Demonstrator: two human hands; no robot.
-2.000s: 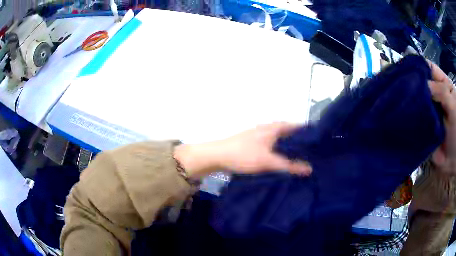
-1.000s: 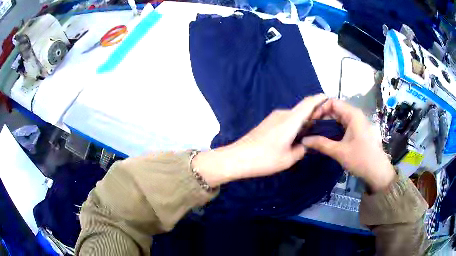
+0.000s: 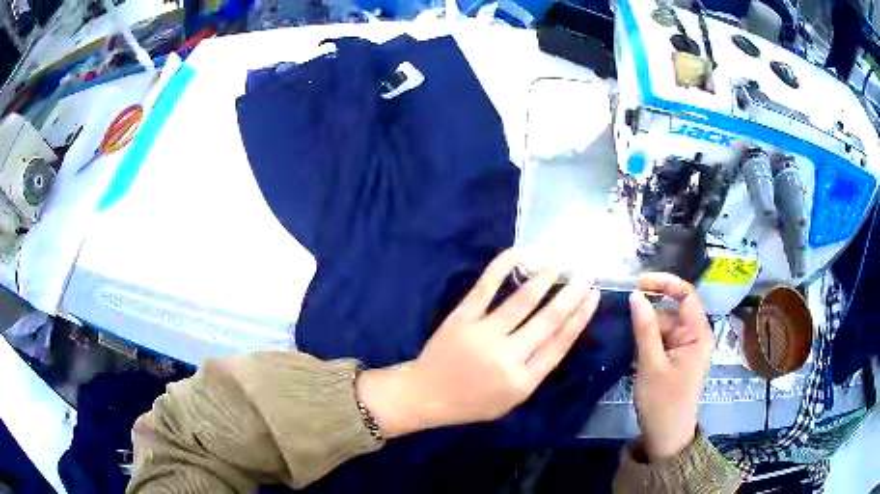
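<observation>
A navy garment piece [image 3: 405, 183] lies spread on the white table, with a small white loop [image 3: 402, 80] near its top. Its lower part runs under my hands and over the table's front edge. My left hand [image 3: 492, 347] lies flat on the cloth, fingers extended towards the machine. My right hand [image 3: 671, 338] pinches the cloth's edge between thumb and forefinger, just in front of the needle area [image 3: 642, 241]. The white and blue overlock machine [image 3: 733, 145] marked JACK stands at the right.
Orange-handled scissors [image 3: 123, 128] lie at the far left, near an off-white sewing machine [image 3: 27, 178]. A round brown basket [image 3: 780, 331] and a yellow label [image 3: 730, 270] are at the right. A navy heap [image 3: 116, 425] is below the table edge at left.
The garment went from being lifted in both hands to lying spread on the table. My left hand has flattened on it; my right hand has moved its edge towards the needle area. The view has shifted right.
</observation>
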